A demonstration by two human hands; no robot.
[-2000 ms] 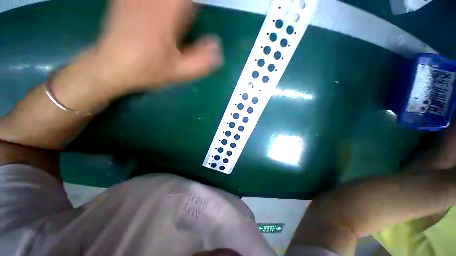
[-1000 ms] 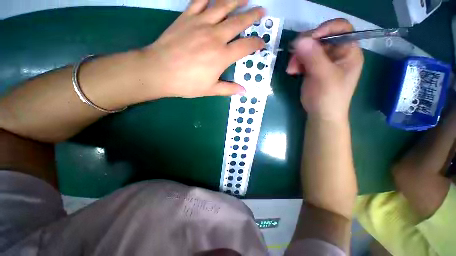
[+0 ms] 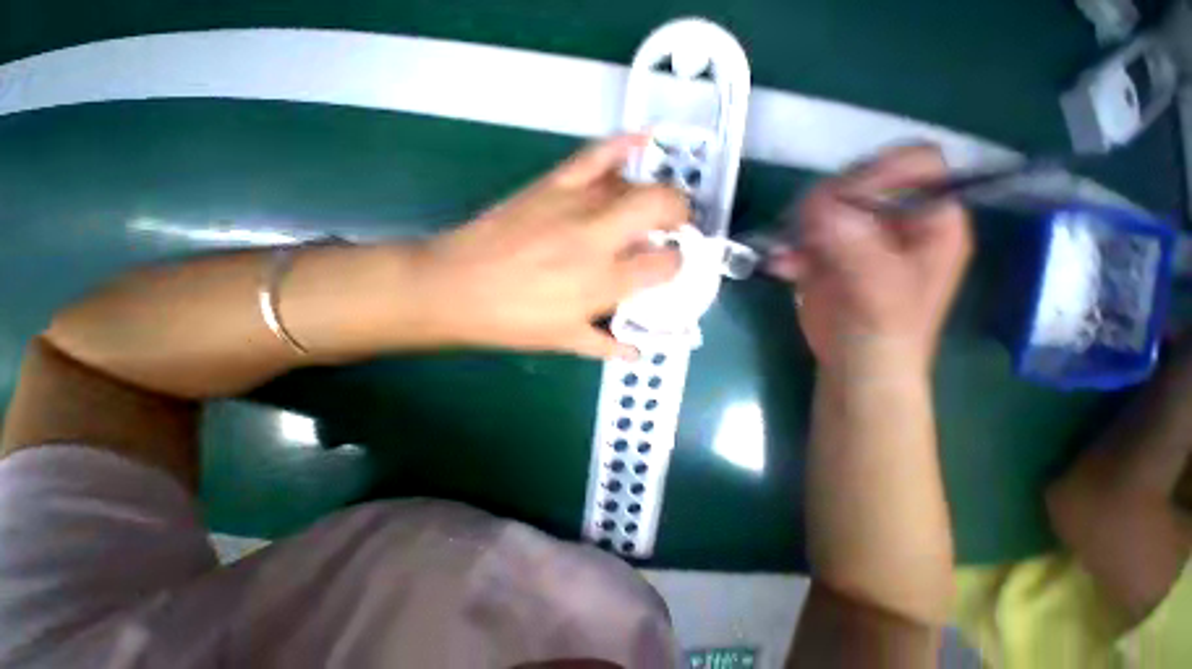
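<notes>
A white looped plastic housing lies over the upper part of the white perforated strip at the middle of the view. My left hand holds the housing from its left side, with the thumb near its lower edge. My right hand is just to the right of the housing and is blurred. It grips slim dark tweezers. A small clear ring-like piece shows between my right fingertips and the housing; the tweezer tips are too blurred to tell.
An open blue bin with whitish contents sits on the green bench at the right. Another white housing lies at the upper right. Another person's bare arm and yellow clothing are at the lower right.
The white housing has come onto the strip under my left hand. My left hand has gone from pressing the strip to holding the housing. My right hand stays at its right with the tweezers.
</notes>
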